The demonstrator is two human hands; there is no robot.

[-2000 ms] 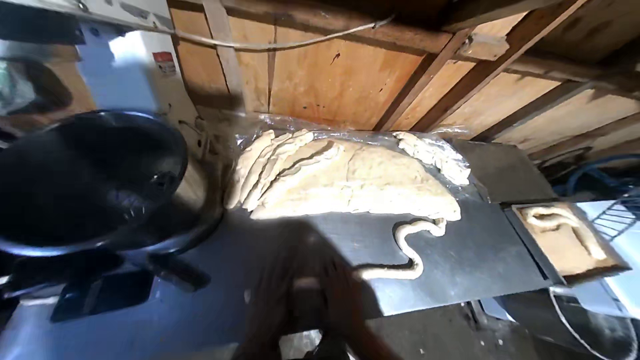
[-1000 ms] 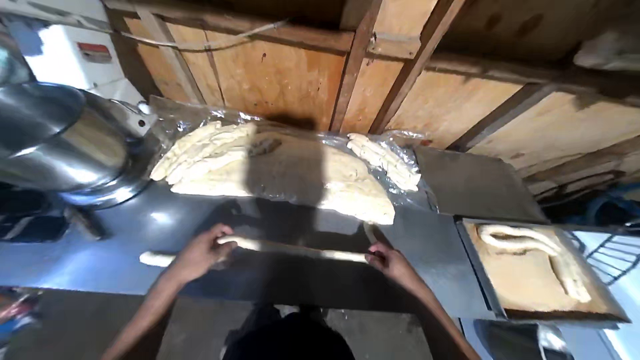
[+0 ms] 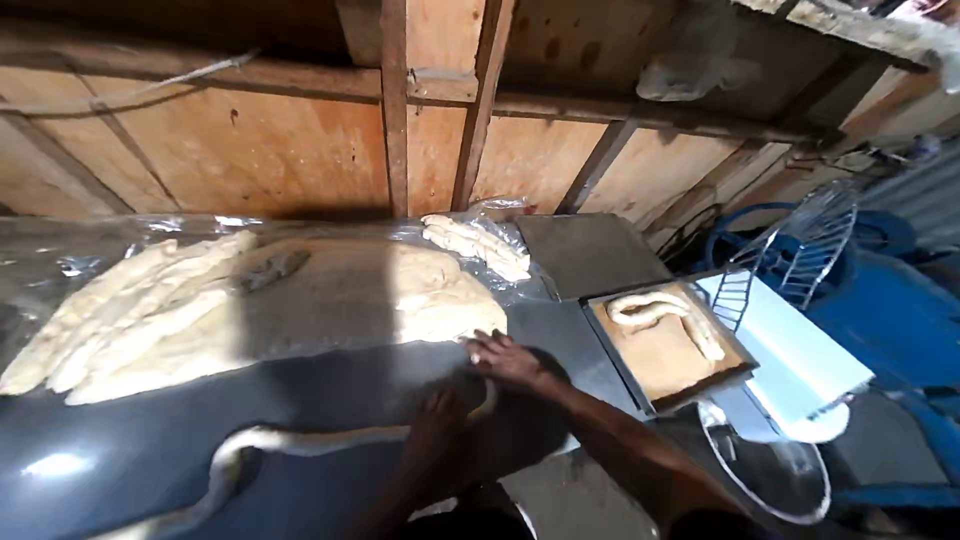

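A long rope of dough [image 3: 300, 441] curves over the dark metal tabletop. My left hand [image 3: 444, 412] is in shadow at the rope's right part; its fingers are hard to make out. My right hand [image 3: 504, 358] reaches to the right end of a large slab of dough [image 3: 322, 300], with its fingertips at the slab's lower edge. Beneath and left of that hand shows a short end of the rope. Several thick dough strips [image 3: 142, 307] lie on the slab's left part. To the right, a folded dough rope [image 3: 664, 307] rests in a shallow tray [image 3: 645, 401].
A smaller piece of dough [image 3: 480, 246] lies on clear plastic behind the slab. Next to it is a flat dark metal sheet [image 3: 589, 251]. A wire rack [image 3: 817, 240], a white board [image 3: 787, 352] and a blue machine [image 3: 885, 315] stand at the right. Wooden boards line the back.
Both hands have left their spread hold on the rope and come closer together. My right hand is now at the slab's edge. The rope, nearly straight before, now bends. The view has swung right.
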